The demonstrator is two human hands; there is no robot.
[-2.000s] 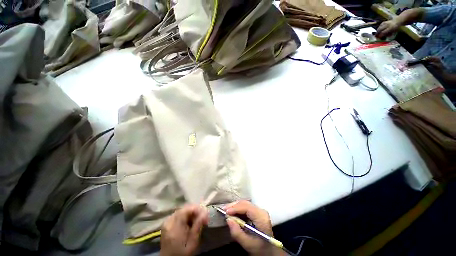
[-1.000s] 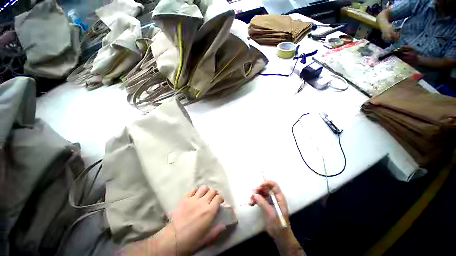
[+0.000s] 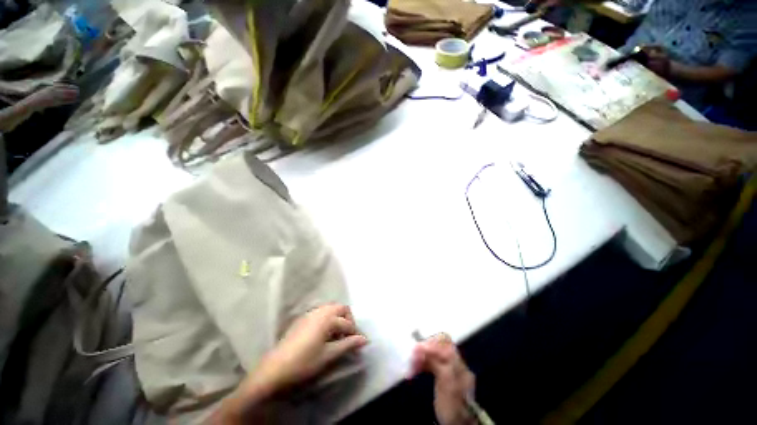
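A beige tote bag point(image 3: 224, 241) with a small yellow-gold patch lies on the white table in front of me. My left hand point(image 3: 322, 339) rests on the bag's lower right side, fingers bent; whether they grip the fabric cannot be told. My right hand point(image 3: 442, 372) is to the right of the bag, off it, at the table's front edge, closed around the slim pen-like tool point(image 3: 481, 413). The tool's yellowish end shows below the hand; most of its barrel is hidden and blurred.
Beige bag stacks point(image 3: 332, 83) stand at the back and left. A tape roll point(image 3: 453, 52), black adapter point(image 3: 495, 93) and looped-cord tool point(image 3: 531, 180) lie on the table. Brown pieces point(image 3: 664, 153) are at right. A person's hand point(image 3: 656, 60) is over the stained board; another person's arm point(image 3: 37, 106) shows at left.
My hands have moved apart from the bag's lower edge. My left hand now lies on the bag; my right hand has moved right and lower with the tool. The view has shifted.
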